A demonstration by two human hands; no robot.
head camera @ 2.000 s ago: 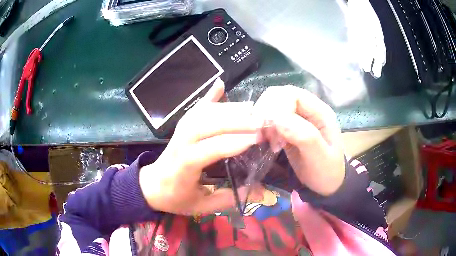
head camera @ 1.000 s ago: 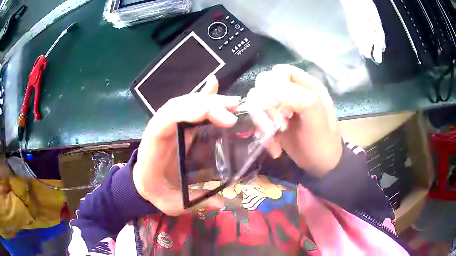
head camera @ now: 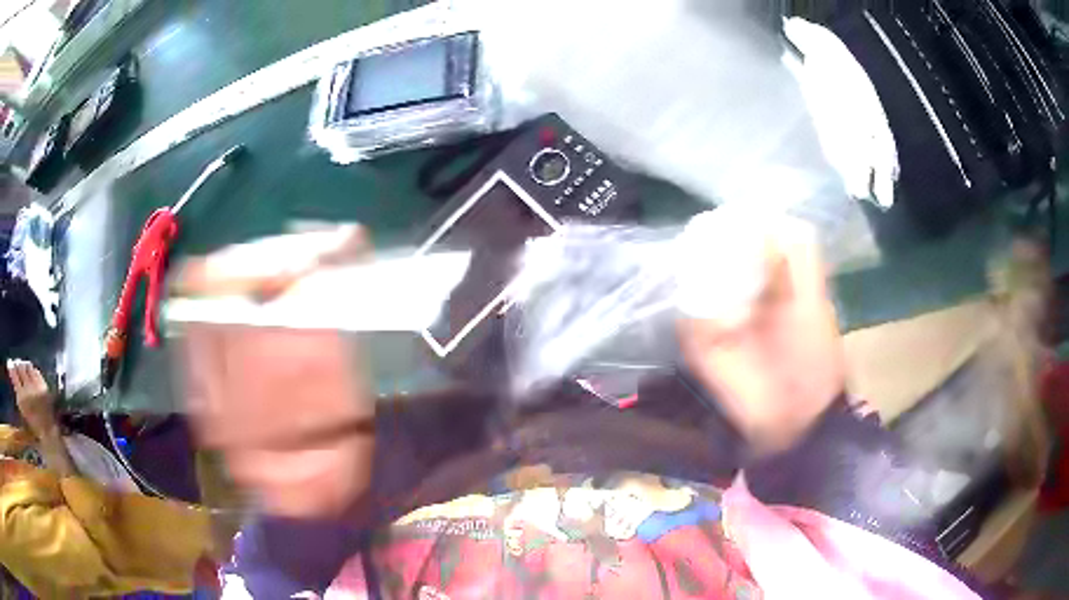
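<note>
My left hand, blurred, grips the screen lens, which shows as a bright glaring strip jutting right from the fingers. My right hand, also blurred, holds crumpled clear protective film that trails left from the fingertips. Lens and film are apart. The black portable video speaker lies slanted on the green bench behind and between my hands, its white-framed screen partly covered by the lens and film, its dial end at the upper right.
A red air blow gun lies at left. Plastic-wrapped lenses lie behind the speaker. A milky plastic sheet, a white glove and waiting units are at right. A carton stands below the bench edge. Another person's yellow sleeve shows lower left.
My hands have moved apart. My left hand has moved left with the lens, and the film now stretches from my right hand alone. The view has shifted, showing more of the bench's far left.
</note>
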